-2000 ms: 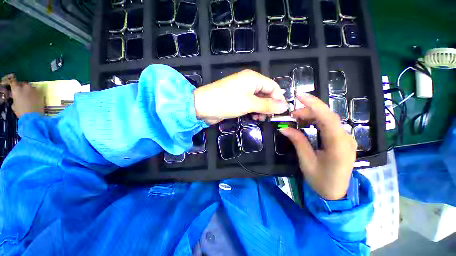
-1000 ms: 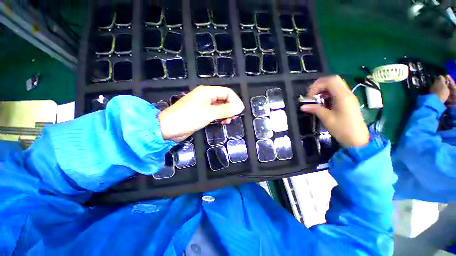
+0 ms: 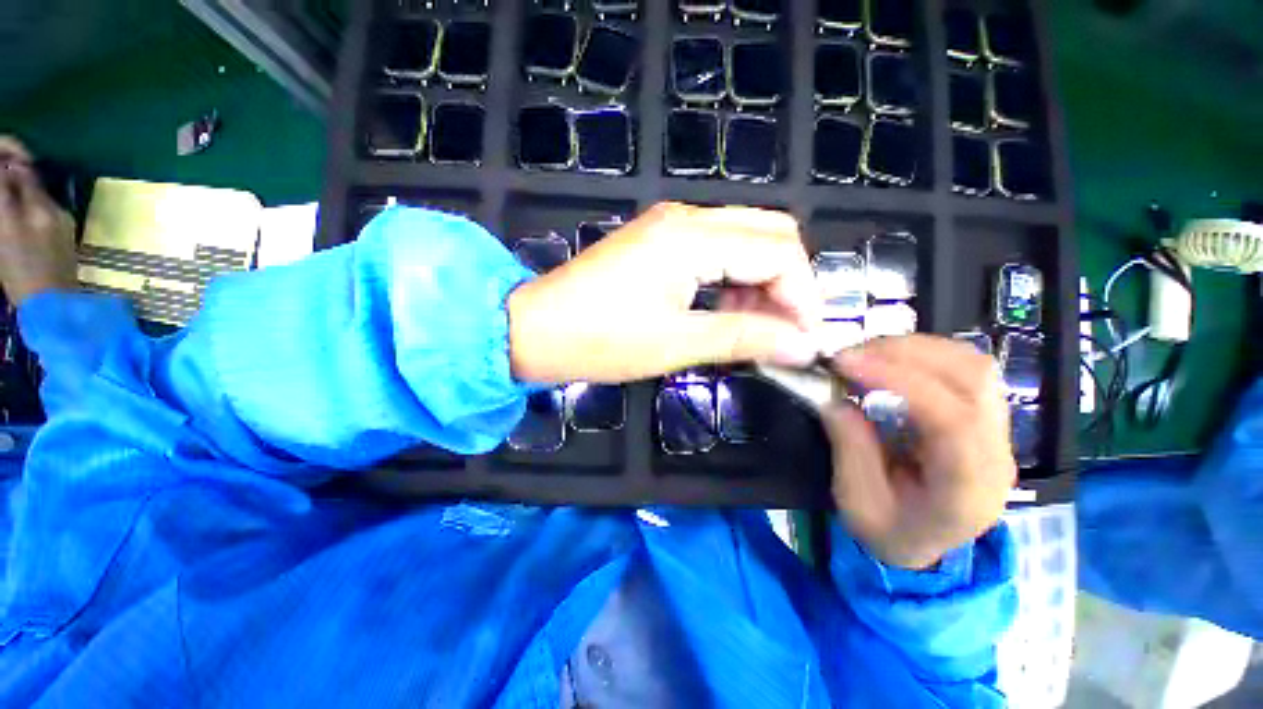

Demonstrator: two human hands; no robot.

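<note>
A smartwatch body [image 3: 803, 384] is held edge-on between my hands, seen as a thin bright metal bar, blurred. My right hand [image 3: 921, 443] grips it between thumb and fingers. My left hand [image 3: 679, 294] has its fingertips closed together at the body's left end; whether it holds a tiny piece is too blurred to tell. Both hands are above the black compartment tray [image 3: 936, 201]. Several watch bodies lie in its compartments. One watch body [image 3: 1019, 295] in the right front compartment shows a small green spot.
A cream slotted board [image 3: 166, 229] and a white paper [image 3: 287, 233] lie left of the tray. A white oval device [image 3: 1219, 245] and cables [image 3: 1129, 298] are at right. A clear pocketed tray [image 3: 1042, 596] is below right. Another person's hand [image 3: 35, 229] is far left, and a blue sleeve [image 3: 1177, 533] far right.
A second ago my right hand was over the right front compartment with a body, apart from my left hand. Now it is beside my left hand with a body. The whole view has shifted.
</note>
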